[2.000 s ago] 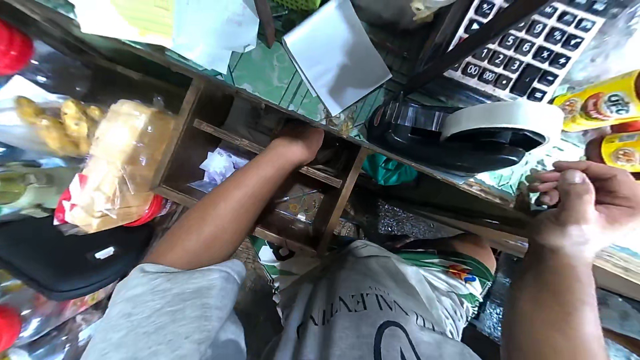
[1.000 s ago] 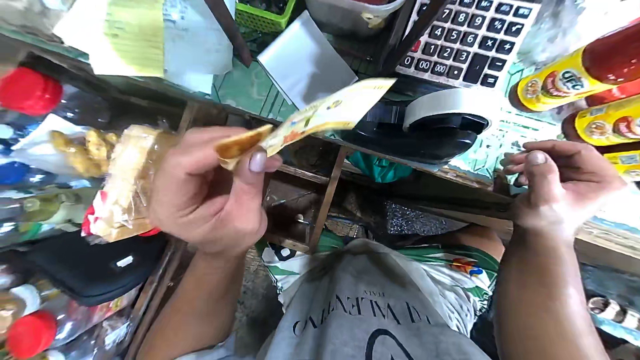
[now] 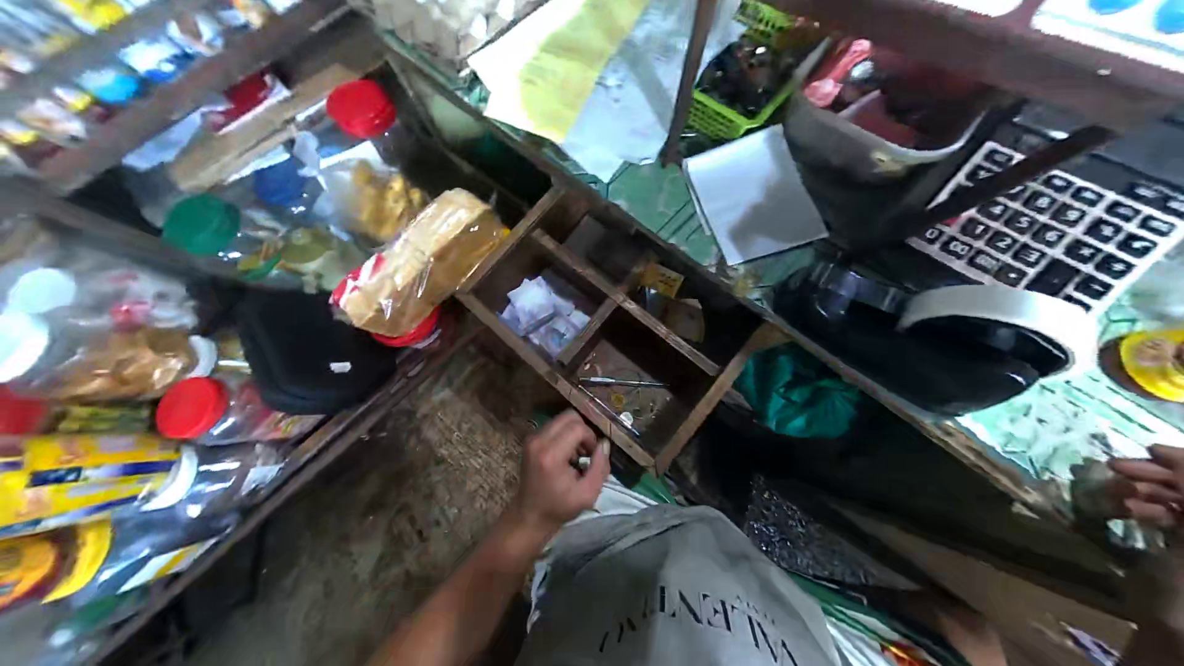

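My left hand (image 3: 562, 470), fingers curled, is at the front edge of a divided wooden drawer (image 3: 606, 427). Whether it holds anything is hard to tell. Crumpled white papers (image 3: 546, 314) lie in one compartment; a pen (image 3: 622, 382) and a few small bits lie in the compartment beside it. Yellowish paper pieces (image 3: 683, 317) show in a rear compartment. At the right edge of the view my right hand (image 3: 1152, 488), blurred and partly cut off, is by the counter's edge, its fingers bent.
A roll of tape on a black dispenser (image 3: 934, 347), a large-key calculator (image 3: 1054, 227), folded white paper (image 3: 754, 194) and a green basket (image 3: 740, 102) stand on the counter. Bread in a plastic bag (image 3: 421, 268), lidded jars (image 3: 199, 407) and a black case (image 3: 305, 347) crowd the left side.
My left hand was inside the drawer, then raised with a banknote; now it is low at the drawer's front edge and no banknote shows. The view has swung left.
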